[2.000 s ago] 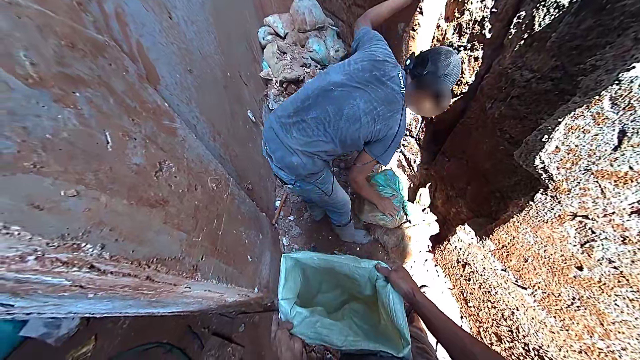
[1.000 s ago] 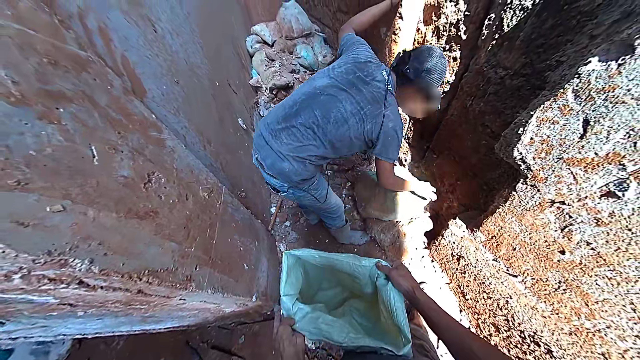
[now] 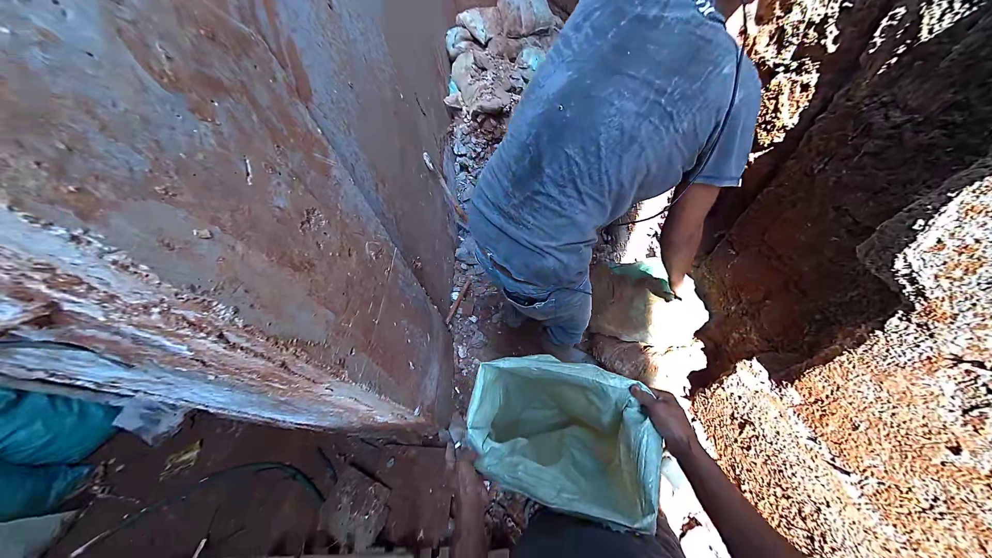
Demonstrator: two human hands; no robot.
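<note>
A pale green woven sack (image 3: 570, 434) gapes upward in front of my body, and its inside looks empty. My right hand (image 3: 666, 418) grips the sack's right rim, the thumb over the edge. At the left side my left hand (image 3: 470, 473) holds the sack's rim; its fingers are partly hidden and dim. Just beyond the sack a co-worker in a dusty blue shirt (image 3: 612, 101) bends over a filled sack (image 3: 632, 302) with green cloth at its top, one hand on it in bright sunlight.
A smeared rock or concrete wall (image 3: 232, 194) rises on the left, a rough reddish rock face (image 3: 876, 403) on the right. Filled sacks (image 3: 496, 54) are piled at the far end. Rubble and a stick (image 3: 459, 301) lie along the narrow floor. Teal sacks (image 3: 54, 434) and a dark hose (image 3: 263, 466) are at lower left.
The co-worker has come nearer and their head has left the view. Their hand has moved over the filled sack. My hands have kept the green sack open throughout.
</note>
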